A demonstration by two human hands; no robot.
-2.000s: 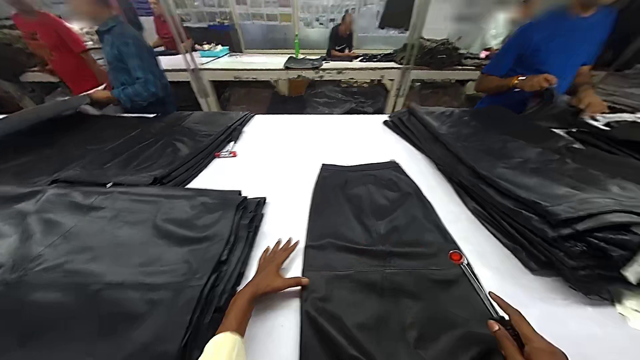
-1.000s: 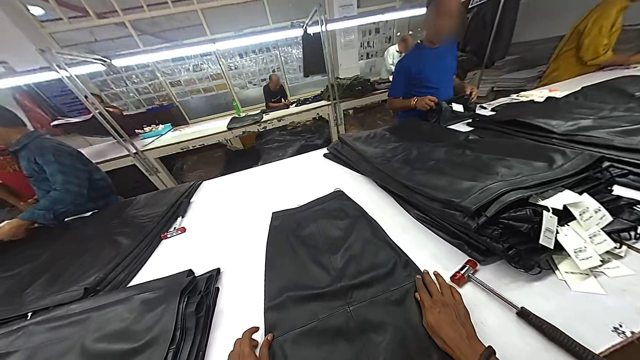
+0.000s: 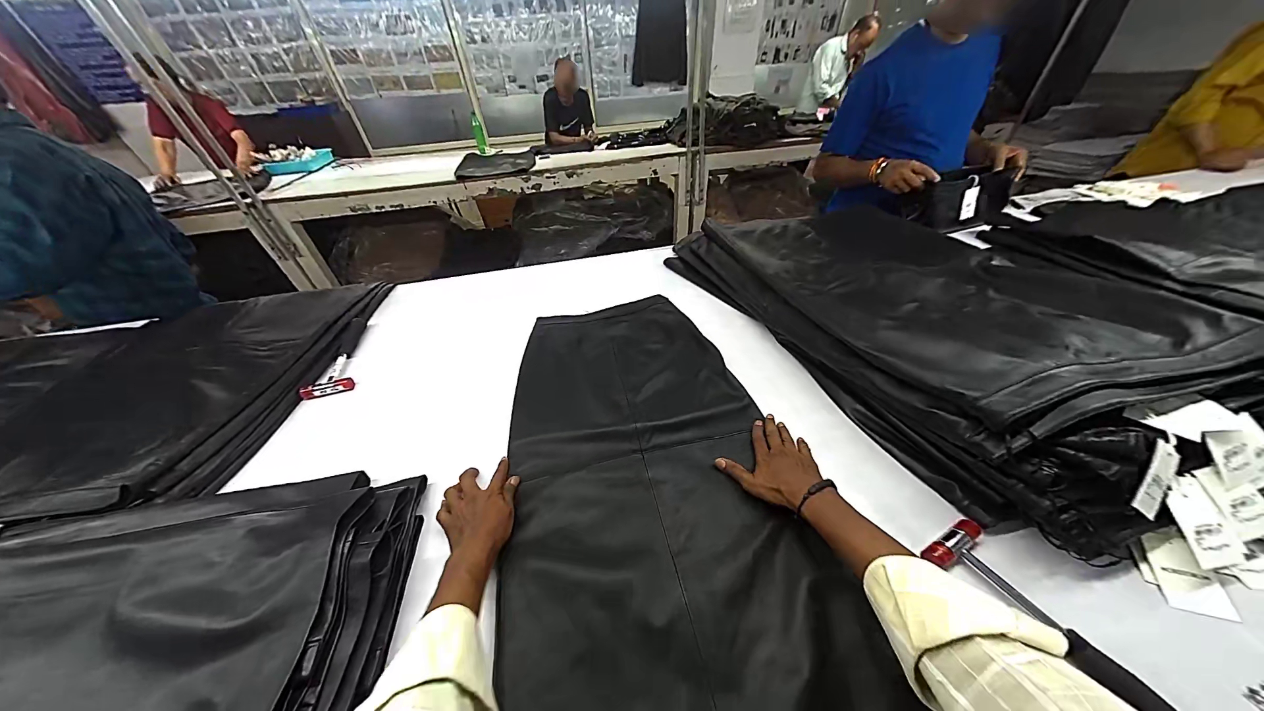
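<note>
A black leather skirt [image 3: 632, 513] lies flat on the white table, its waist end away from me and its seams crossing near the middle. My left hand [image 3: 478, 509] touches the skirt's left edge, fingers slightly bent. Near the right edge, my right hand [image 3: 775, 462] rests on the leather with fingers spread, a dark band at the wrist. A mallet with a red-ended head [image 3: 951, 543] lies on the table to the right, part of its black handle behind my right sleeve. Neither hand grips anything.
Stacks of black leather pieces lie at far left [image 3: 178, 405], near left [image 3: 168, 602] and right [image 3: 948, 316], the right one with white tags [image 3: 1210, 513]. A second red-ended tool [image 3: 327, 387] touches the far left stack. Several people work around.
My right hand has let go of the mallet, held two seconds ago, and now lies on the skirt. My left hand stays by the left edge. The view has swung noticeably.
</note>
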